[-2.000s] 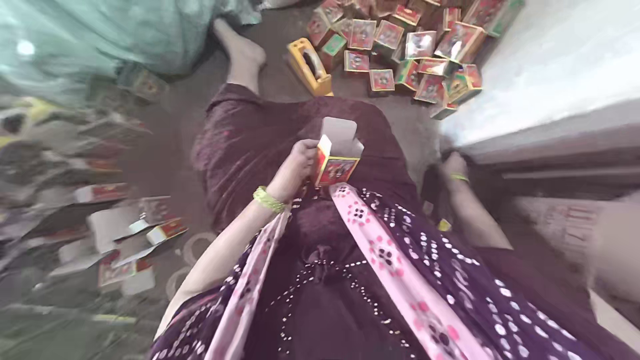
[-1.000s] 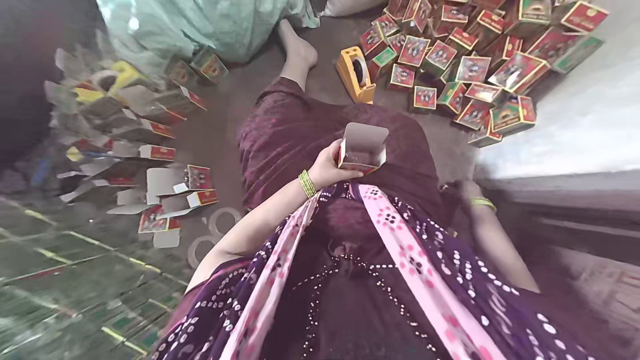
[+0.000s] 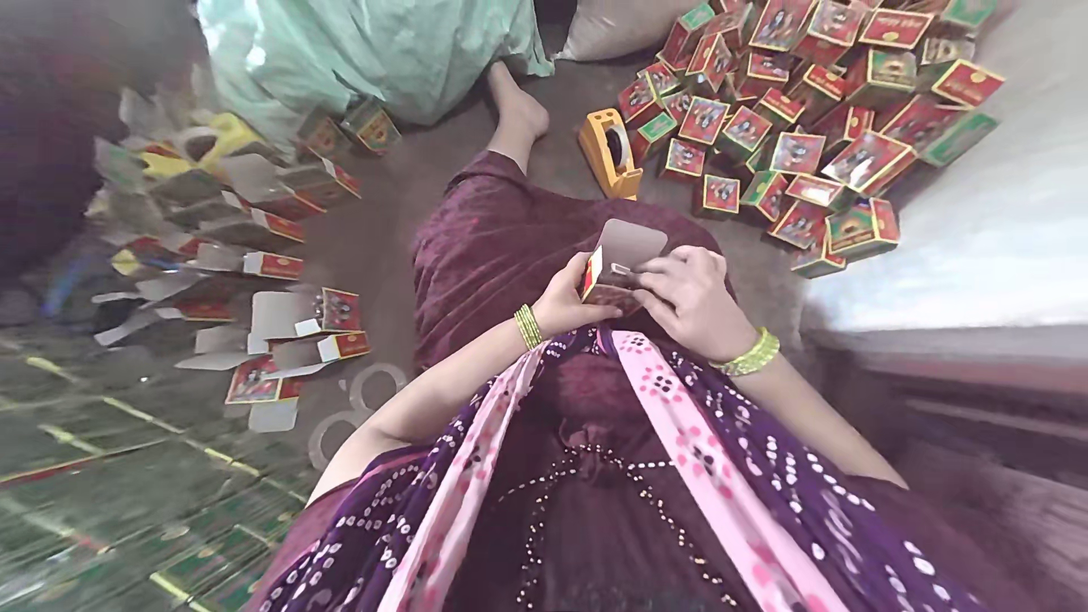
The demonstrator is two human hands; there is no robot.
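A small printed cardboard box (image 3: 592,274) with its grey lid flap raised is held over my lap by my left hand (image 3: 568,297), thumb along the near side and fingers at its left. My right hand (image 3: 693,297) is at the box's right side, fingers bent against its open top edge; whether it pinches a flap or something small is unclear. Beyond my knees a yellow tape dispenser (image 3: 608,153) with a roll in it stands on the floor.
Many closed red and green boxes (image 3: 797,154) lie heaped at the upper right beside a pale wall (image 3: 977,246). Unclosed boxes (image 3: 274,266) are piled at the left. A green sack (image 3: 365,51) lies at the top, rings (image 3: 376,387) on the floor at lower left.
My right hand has come up from the right side to the box. My left hand still holds the box, with its lid flap up throughout. The view has shifted.
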